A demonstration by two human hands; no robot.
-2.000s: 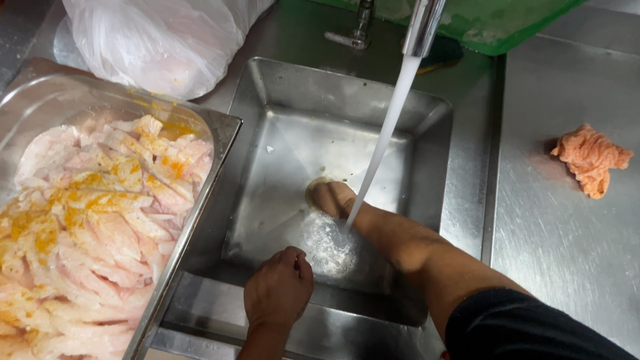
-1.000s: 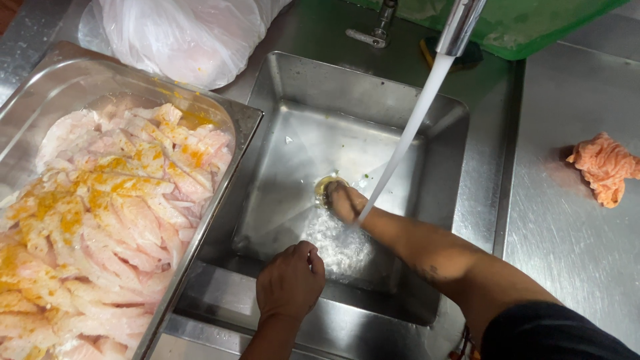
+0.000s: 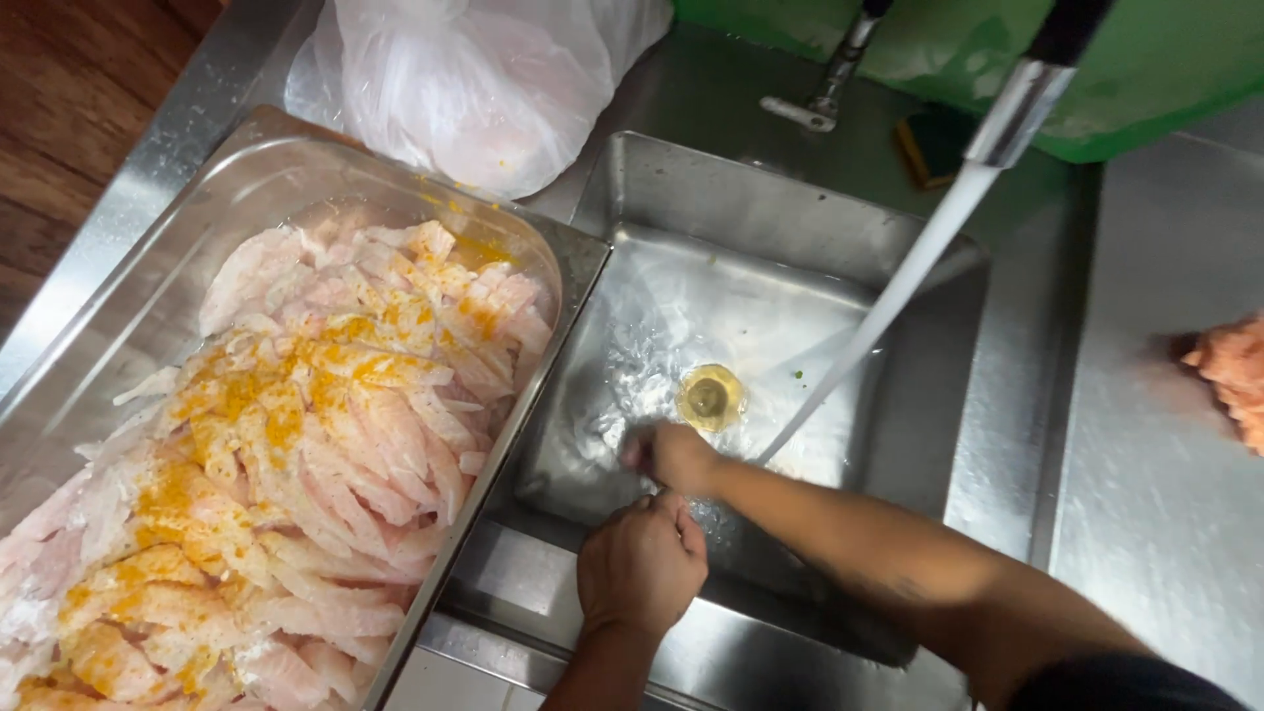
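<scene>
Water runs from a metal faucet (image 3: 1017, 114) into a stainless steel sink (image 3: 790, 197). Inside the sink, my right hand (image 3: 676, 459) is just below and left of the round yellowish drain (image 3: 709, 397); its fingers are blurred, and whether they hold anything cannot be told. My left hand (image 3: 642, 563) is curled over the sink's near edge, close to my right hand, its fingertips partly hidden. Left of the sink stands a steel pan (image 3: 583, 259) of pale raw meat strips (image 3: 365, 434), with orange-yellow seasoning scattered over them.
A white plastic bag (image 3: 474, 89) sits behind the pan. Behind the sink are a small metal tap (image 3: 815, 111), a scouring sponge (image 3: 930, 148) and a green plastic container (image 3: 1096, 79). On the steel counter (image 3: 1145, 474) at right lies an orange cloth (image 3: 1234, 375).
My right hand has moved off the drain toward my left hand, uncovering the drain. The view has shifted, bringing more of the pan's side into sight.
</scene>
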